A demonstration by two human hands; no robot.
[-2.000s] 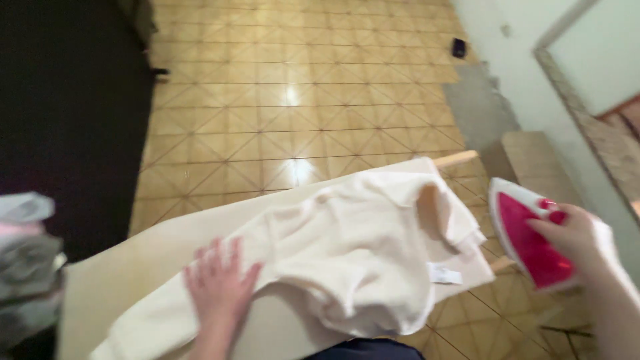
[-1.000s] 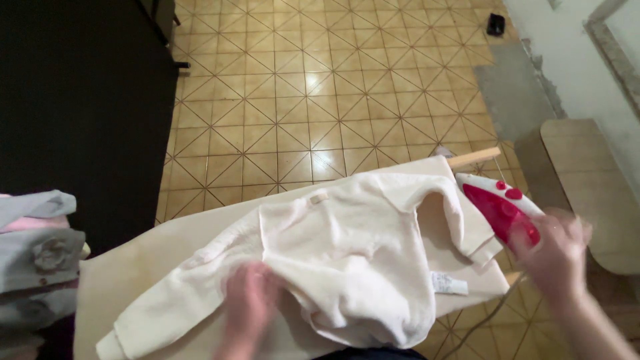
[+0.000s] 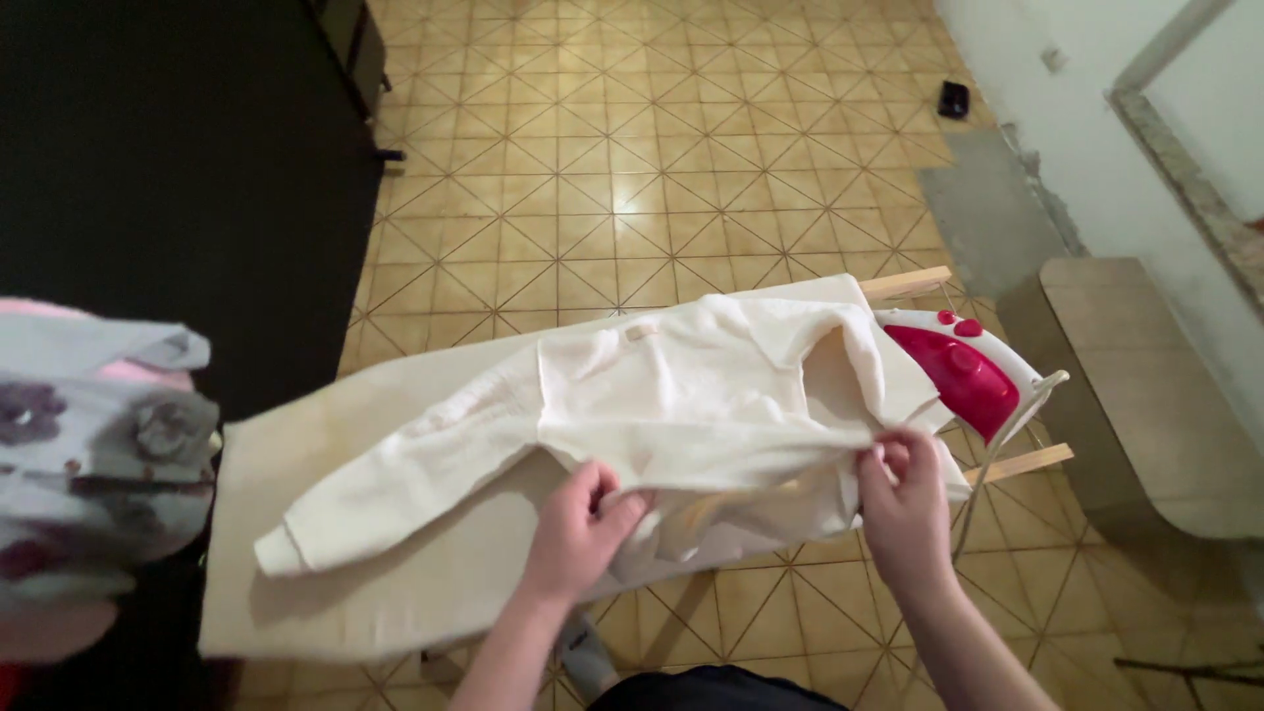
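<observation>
A cream long-sleeved garment (image 3: pixel 652 385) lies across the ironing board (image 3: pixel 375 612), one sleeve stretched toward the board's left end. My left hand (image 3: pixel 583 533) pinches the garment's near edge between thumb and fingers. Farther right, my right hand (image 3: pixel 901 494) grips the same edge near the neck opening, and the cloth between both hands is pulled taut and partly lifted. A red and white clothes iron (image 3: pixel 963 370) rests at the board's right end, beyond my right hand, with its cord hanging down toward the floor.
Folded grey, pink and flowered clothes (image 3: pixel 99 444) are piled at the left beside a dark piece of furniture (image 3: pixel 178 178). Wooden bars (image 3: pixel 1022 462) jut from the board's right end. A beige bench-like piece (image 3: pixel 1155 385) stands at the right by the wall. The floor is tiled.
My right hand has let go of the iron, which now rests at the board's right end, and has taken hold of the garment. My left hand has moved right and grips the near edge.
</observation>
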